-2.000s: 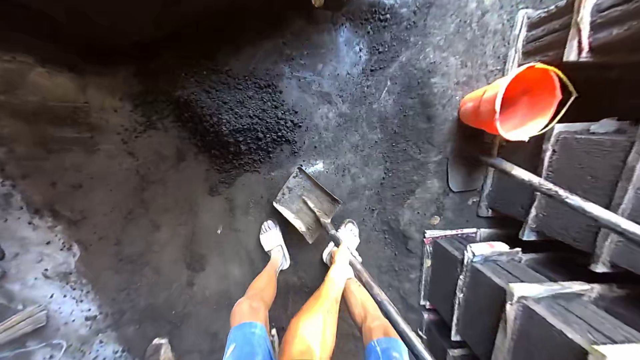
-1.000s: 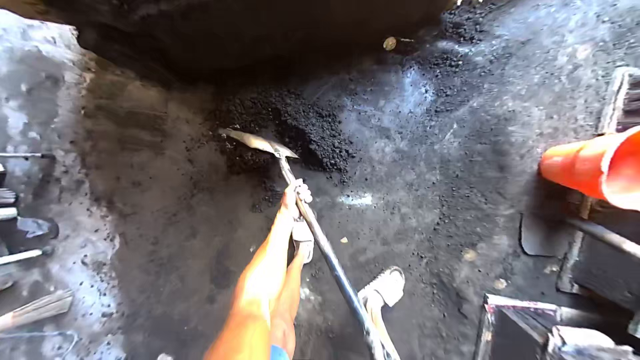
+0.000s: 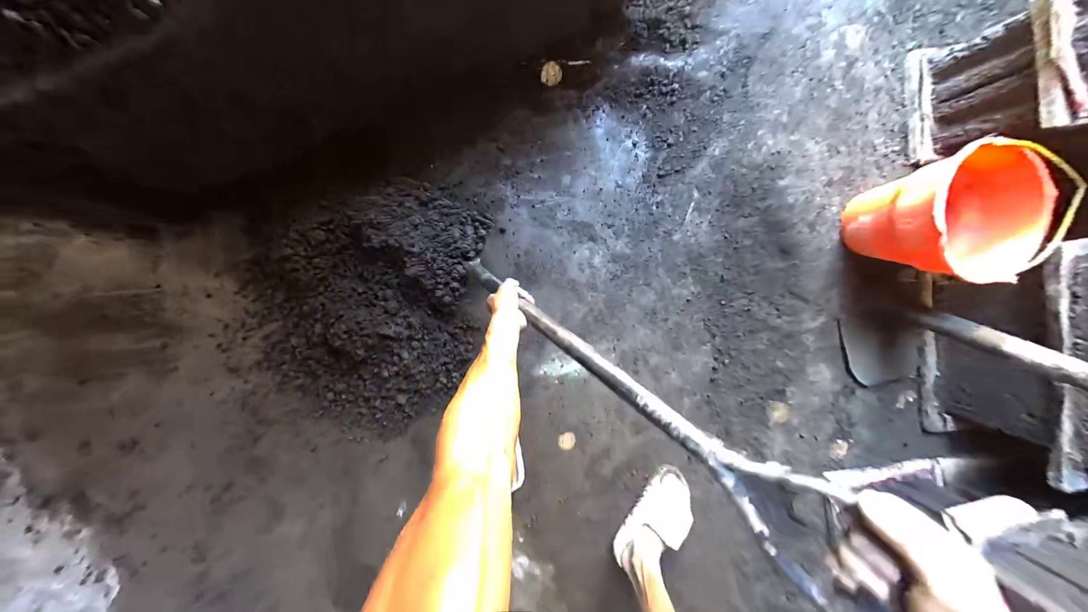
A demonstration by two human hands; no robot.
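Note:
My left hand [image 3: 510, 302] is closed around the lower shaft of a long-handled shovel [image 3: 616, 378], close to its blade end. The blade is hidden under or behind damp, dark granular material in the pile [image 3: 365, 331]. At the lower right, my right hand [image 3: 918, 552] is blurred and closed on the grip at the shaft's forked upper end. Left of centre, the pile lies on the dark floor, with a clumped mass at its upper right side.
An orange bucket [image 3: 918, 212] with a yellow handle lies tilted at the right. Below it rests a second shovel [image 3: 875, 348], its shaft [image 3: 1011, 344] reaching across dark wooden-framed boxes [image 3: 994, 365]. My pale shoe [image 3: 659, 514] stands right of my left arm.
The shovel blade, bare on the floor near my feet two seconds ago, went to the pile and is now hidden there. My right hand has come into view. The view has shifted.

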